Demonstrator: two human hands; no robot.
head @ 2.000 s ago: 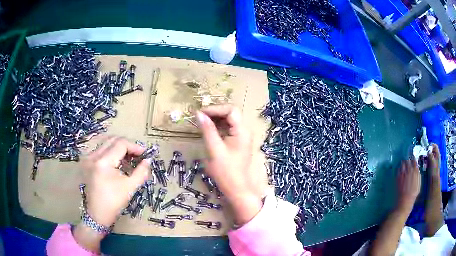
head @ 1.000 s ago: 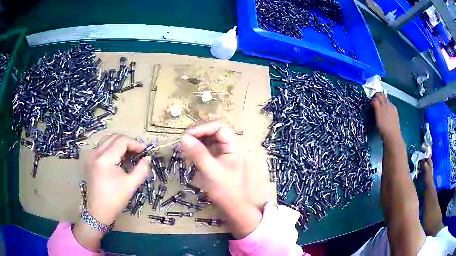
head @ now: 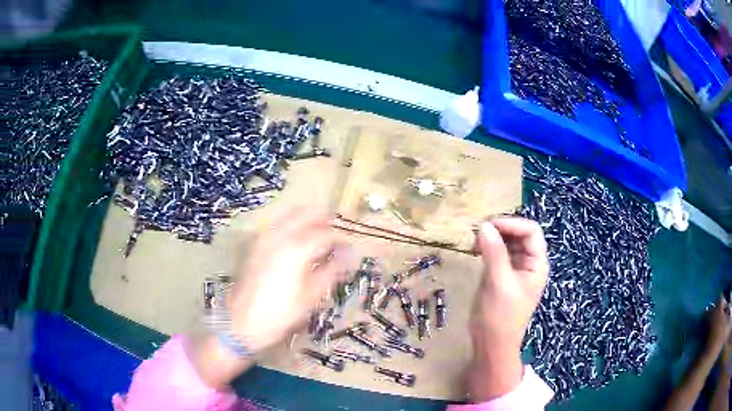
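Observation:
My left hand (head: 281,277) is blurred, with its fingertips at the left side of the loose center group of metal parts (head: 387,321). Whether it holds a part cannot be told. My right hand (head: 514,273) is at the right edge of the cardboard sheet (head: 176,281), thumb and fingers pinched together. A very thin pale stick shows faintly at its fingertips. The stained cardboard pad (head: 473,181) lies behind the hands, with two white paste blobs (head: 376,201) on it. The left pile of parts (head: 189,152) covers the sheet's back left.
The right pile of parts (head: 598,281) lies on the green surface. A blue bin (head: 578,132) with parts and a white bottle (head: 461,114) are at the back. A green crate (head: 84,160) with parts is at left. White crumpled material (head: 673,210) and another person's arm (head: 706,365) are at right.
The view has turned left, so the bench appears farther right and more of the green crate shows. My left hand has moved right over the center group. My right hand has moved right, away from my left.

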